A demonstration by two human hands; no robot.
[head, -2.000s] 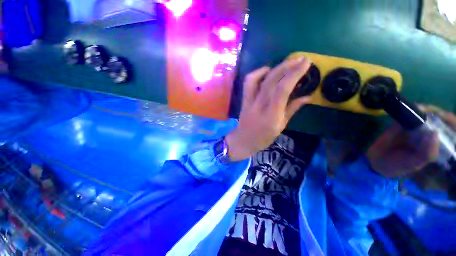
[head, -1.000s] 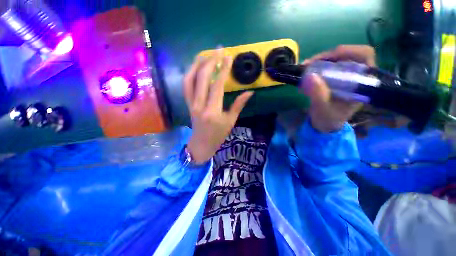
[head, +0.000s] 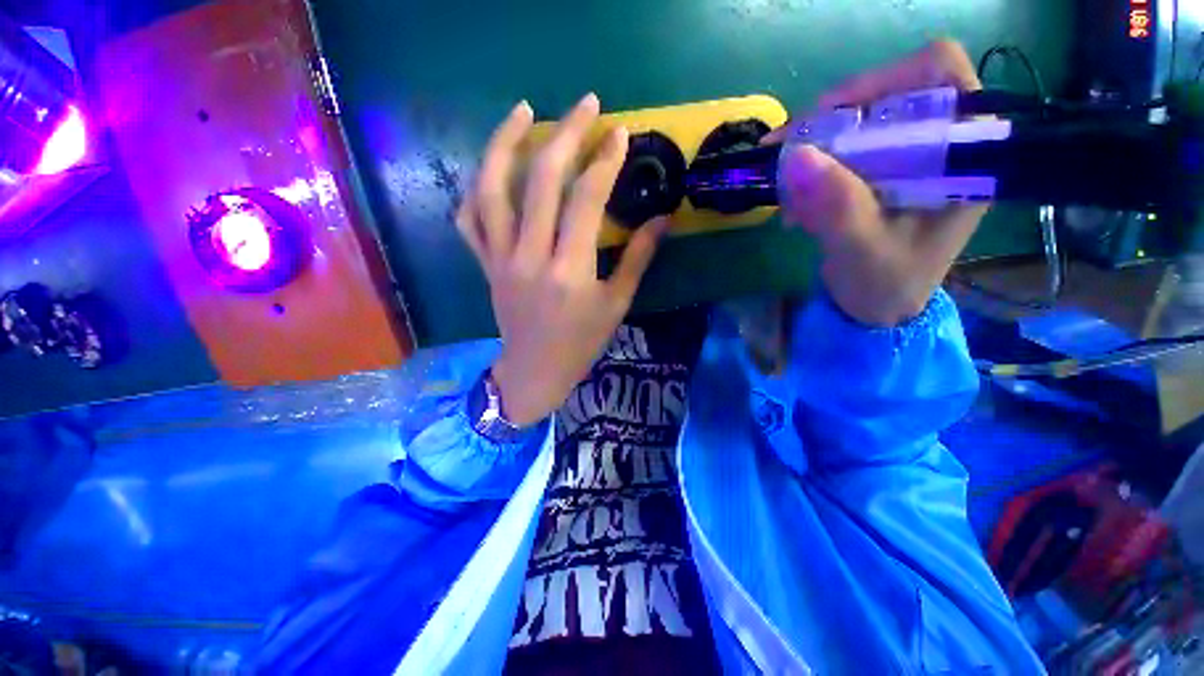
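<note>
The yellow fixture (head: 721, 111) lies on the green mat. A black round housing (head: 646, 180) sits in its middle pocket and another black housing (head: 737, 139) in its right pocket. My left hand (head: 561, 251) lies over the fixture's left end, fingers across it and thumb at the lower edge, hiding the left pocket. My right hand (head: 878, 225) holds the electric screwdriver (head: 911, 143) nearly level, pointing left. Its dark nose crosses the right housing and its tip is at the middle housing's right edge. Whether it touches a screw cannot be told.
The orange-red slab (head: 251, 126) stands left, with a round unit (head: 246, 240) glowing pink in it. A purple-lit lamp (head: 56, 132) is at the far upper left. Set-aside dark round units (head: 50, 325) lie below it. The power supply (head: 1138, 29) shows red digits at upper right.
The view has shifted, so the slab and round units sit further left. The screwdriver has moved from the right housing to the middle housing's edge. My left hand now covers the left pocket.
</note>
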